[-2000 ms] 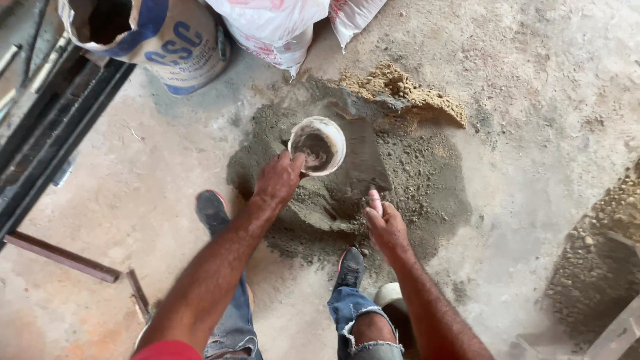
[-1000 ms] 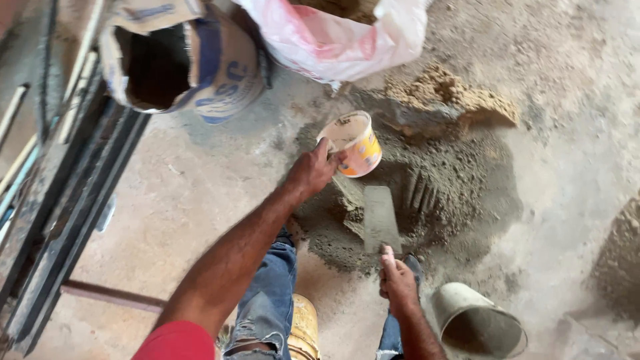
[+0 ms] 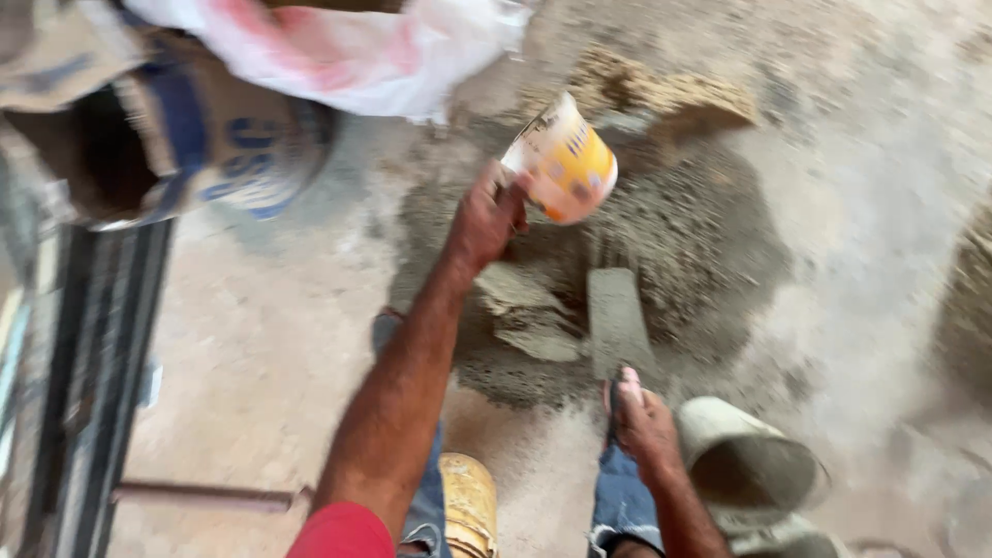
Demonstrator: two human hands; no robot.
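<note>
My left hand (image 3: 492, 213) grips the rim of a white plastic tub (image 3: 570, 167) with a yellow-orange print, tipped on its side above a mound of grey mortar (image 3: 682, 248). In my right hand (image 3: 639, 418) is the handle of a trowel (image 3: 618, 322); its flat rectangular blade, coated grey, lies over the near part of the mound. Left of the blade the mix looks wet and smooth, while to the right it is crumbly. The inside of the tub is mostly hidden.
An open cement bag (image 3: 186, 132) stands at upper left beside a white and pink sack (image 3: 372, 58). Sand (image 3: 659, 93) lies behind the mortar. Dark metal profiles (image 3: 101, 372) run along the left. A yellow bucket (image 3: 469, 504) and a tipped pale bucket (image 3: 748, 457) are near my legs.
The tub, upright over the mound two seconds ago, is now tipped over in my left hand. The trowel blade shows more plainly in my right hand. The view has shifted.
</note>
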